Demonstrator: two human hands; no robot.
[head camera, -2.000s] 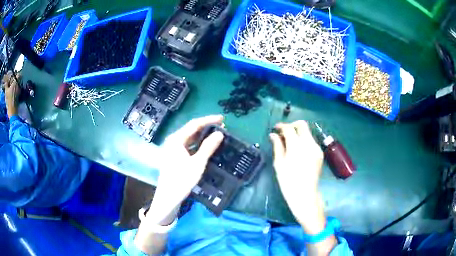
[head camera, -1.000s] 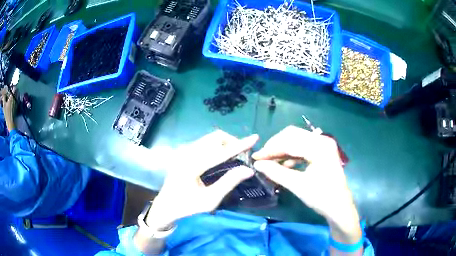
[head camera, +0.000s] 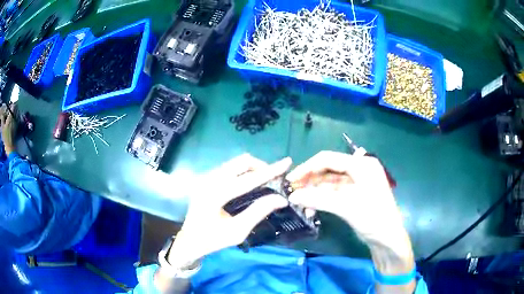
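Note:
A black housing (head camera: 281, 224) is tilted near my body at the bench's front edge. My left hand (head camera: 230, 201) is closed around its upper side, thumb and forefinger at its edge. My right hand (head camera: 350, 195) has thumb and forefinger pinched at the same spot on the housing edge, with a tiny brass-coloured piece (head camera: 294, 186) between the fingertips. The fingers hide most of that piece and part of the housing. A dark red bottle (head camera: 390, 178) lies mostly hidden behind my right hand, its thin tip showing. A small dark fitting (head camera: 308, 120) stands on the bench.
Large blue bin (head camera: 307, 77) of white leads, small blue bin (head camera: 409, 112) of brass pieces, black rubber rings (head camera: 258, 109), a housing (head camera: 161, 123) and stacked housings (head camera: 192, 37) lie beyond my hands. An electric screwdriver (head camera: 477, 103) is at right. A neighbour's blue sleeve (head camera: 43, 201) is at left.
Both hands have come together at the housing's edge, and the housing is now tilted. My right hand moved left from beside the bottle and now covers much of it. The view has shifted slightly.

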